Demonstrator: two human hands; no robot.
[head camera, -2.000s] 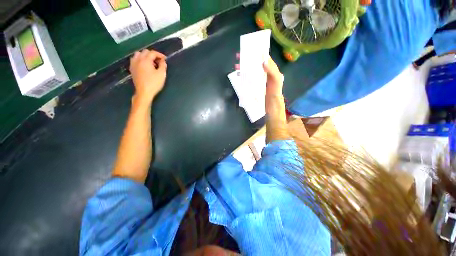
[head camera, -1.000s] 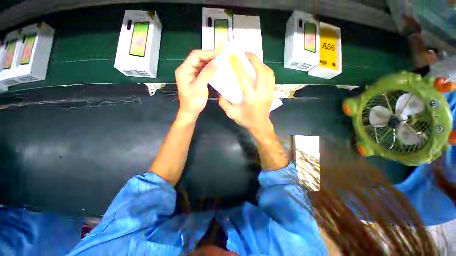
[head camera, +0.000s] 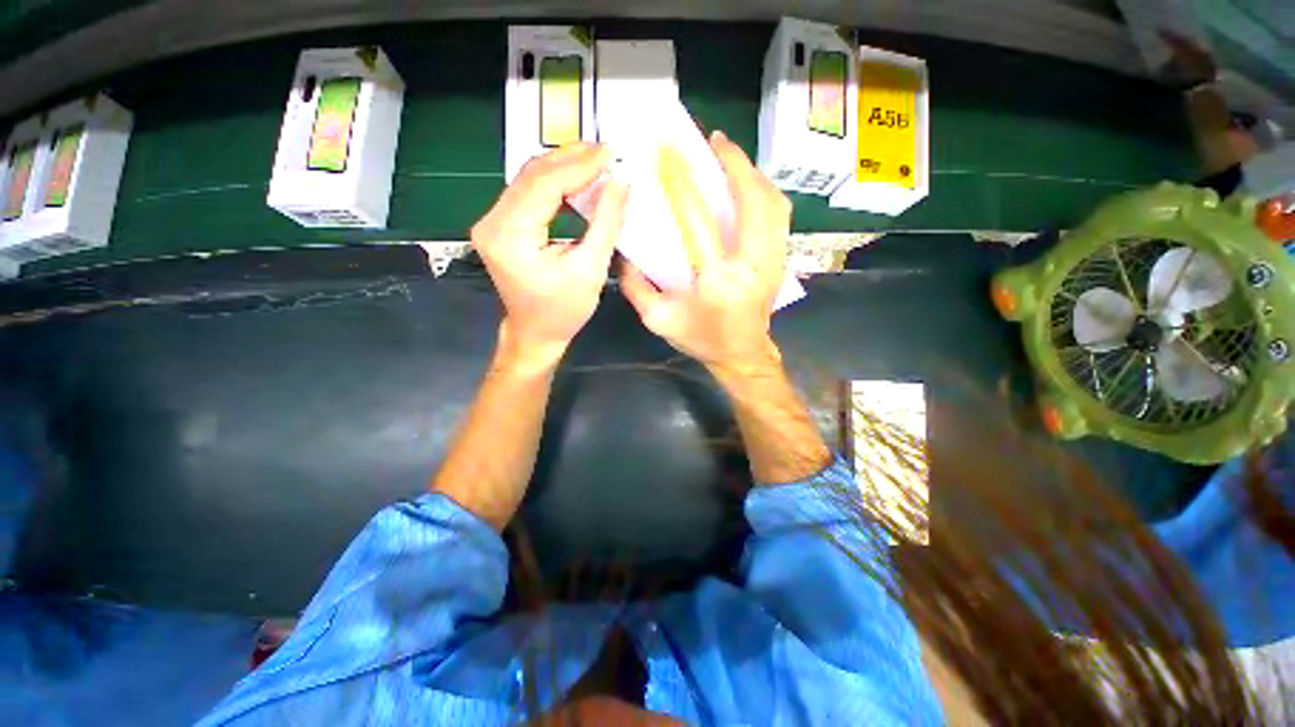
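Observation:
My left hand (head camera: 547, 256) and my right hand (head camera: 714, 277) meet in the middle, above the bench's far edge. Between them they hold a plain white card insert (head camera: 668, 199), tilted, with a yellow patch near my right fingers. A white corner sticks out below my right hand. Just beyond, on the belt, stand a box lid (head camera: 551, 93) with a phone picture and a plain white box (head camera: 635, 78) beside it. My hands hide their near ends.
On the green belt (head camera: 455, 199) stand more lids (head camera: 334, 142) and a box base with a yellow A56 face (head camera: 888, 135). A white slim piece (head camera: 891, 455) lies on the black bench (head camera: 256, 412). A green fan (head camera: 1165, 327) stands right. A person's arm shows top right.
Over two seconds, my right hand has brought the white piece from the right to the middle and my left hand has joined it. In the last second, the belt boxes have shifted slightly left in view.

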